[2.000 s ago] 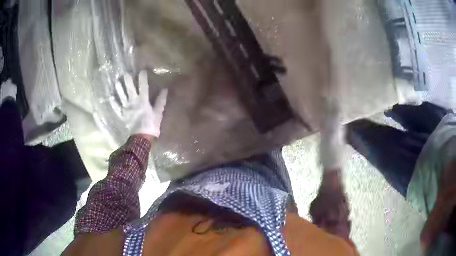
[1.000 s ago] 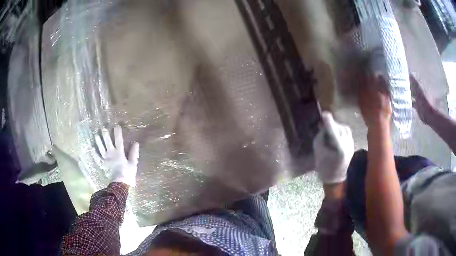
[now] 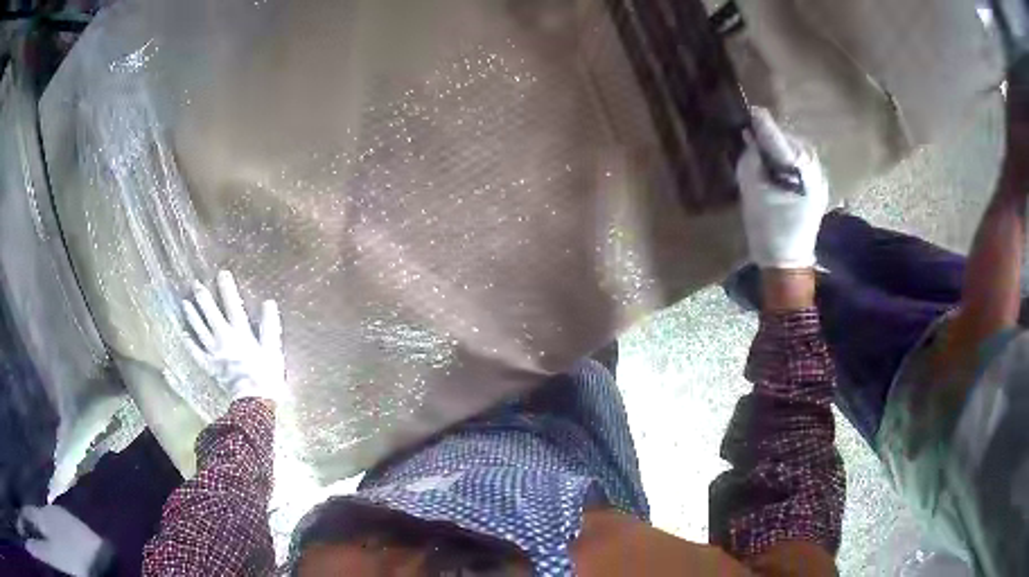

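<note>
A bubble wrap sheet (image 3: 418,214) with fine dots and sparkling glare lies over a grey-beige cover. A long black plastic part (image 3: 688,101) with slots lies at the upper right, its near end beside my right hand. My gloved left hand (image 3: 235,338) lies flat with fingers spread on the lower left of the sheet, holding nothing. My gloved right hand (image 3: 782,203) has its fingers curled at the right edge of the black part. What lies inside its fingers is partly hidden.
Clear film (image 3: 147,169) with long streaks lies along the left. Another person's gloved hand (image 3: 66,539) is at the lower left. A co-worker's bare arm (image 3: 999,248) and dark-clothed legs (image 3: 869,304) are at the right. Speckled floor (image 3: 677,383) shows below the cover's edge.
The black part sits further right in the picture than before. My right hand was blurred, then at the part's end, and now sits higher at its edge. The co-worker's arms have moved away rightward.
</note>
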